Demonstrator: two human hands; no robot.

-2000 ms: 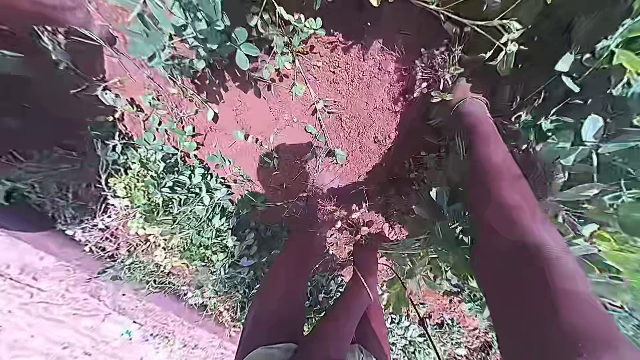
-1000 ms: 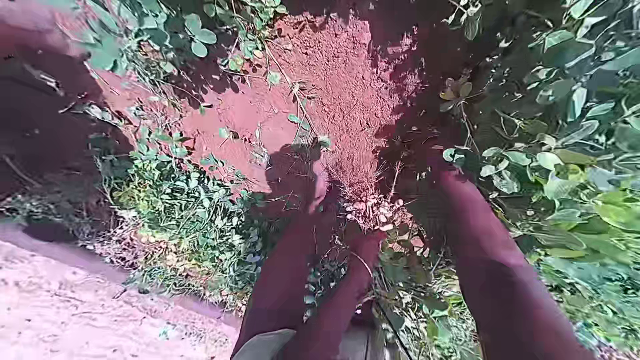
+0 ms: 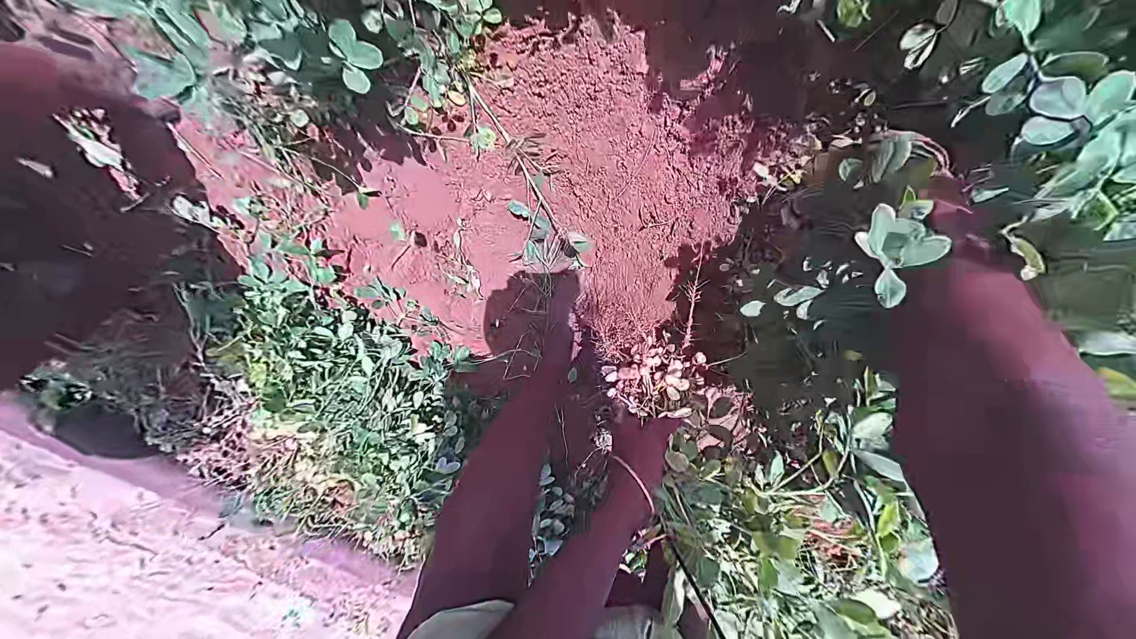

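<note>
Near the lower middle, my left hand (image 3: 643,430) is closed around a bunch of uprooted peanut plants. Its roots and pale pods (image 3: 657,377) stick out above the fingers, over the red soil, and leafy stems (image 3: 754,515) hang below and to the right. My right arm stretches up the right side; my right hand (image 3: 950,191) is among green peanut leaves (image 3: 905,244), mostly in shadow and partly covered, so its fingers and any hold are unclear. My bare foot (image 3: 561,306) stands on the soil between the two leafy areas.
Loose red soil (image 3: 612,160) lies ahead. Cut or pulled leafy plants (image 3: 355,382) form a heap at left, beside a pale, sunlit strip of ground (image 3: 160,550). A dark, blurred limb (image 3: 53,89), apparently another person's, is at upper left. Leafy plants (image 3: 1065,106) grow at upper right.
My right hand has moved to the right, away from the bunch and into the leaves. My left hand keeps hold of the bunch near my foot.
</note>
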